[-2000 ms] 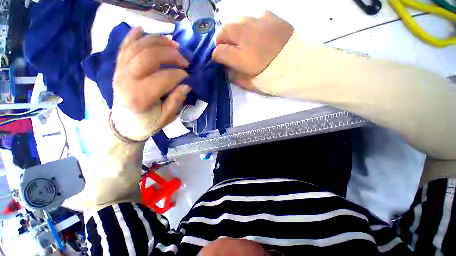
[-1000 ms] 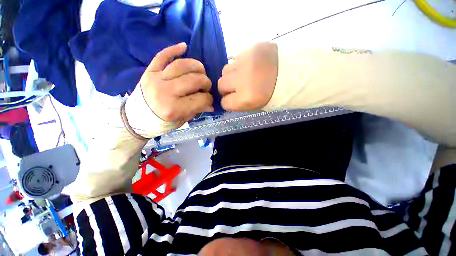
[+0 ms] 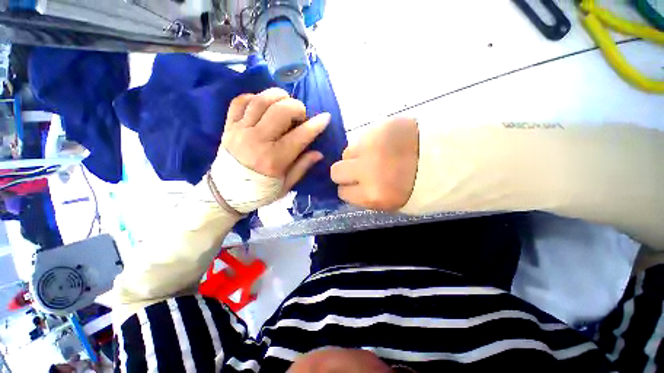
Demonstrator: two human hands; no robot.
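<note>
Navy fabric (image 3: 182,109) lies on the white table, running under the sewing machine (image 3: 131,22) at the top. A grey-blue ribbed cylinder (image 3: 286,55) hangs over the fabric and hides the stitching point. My left hand (image 3: 273,135) rests on the fabric just below the cylinder, fingers partly spread, thumb and forefinger pointing right. My right hand (image 3: 378,167) is curled at the fabric's right edge, near the table's front edge; its fingertips are turned under, so its hold on the cloth is mostly hidden.
Yellow-handled shears (image 3: 619,55) and black snips (image 3: 546,18) lie at the upper right. A grey ruler strip (image 3: 349,221) runs along the front edge. A grey motor-like unit (image 3: 73,273) is at left, a red stool (image 3: 233,280) below. Pale cloth (image 3: 575,269) hangs at lower right.
The machine head is back in view after one second ago. My left hand has risen towards the cylinder and its fingers have loosened. My hands are farther apart, with navy cloth between them.
</note>
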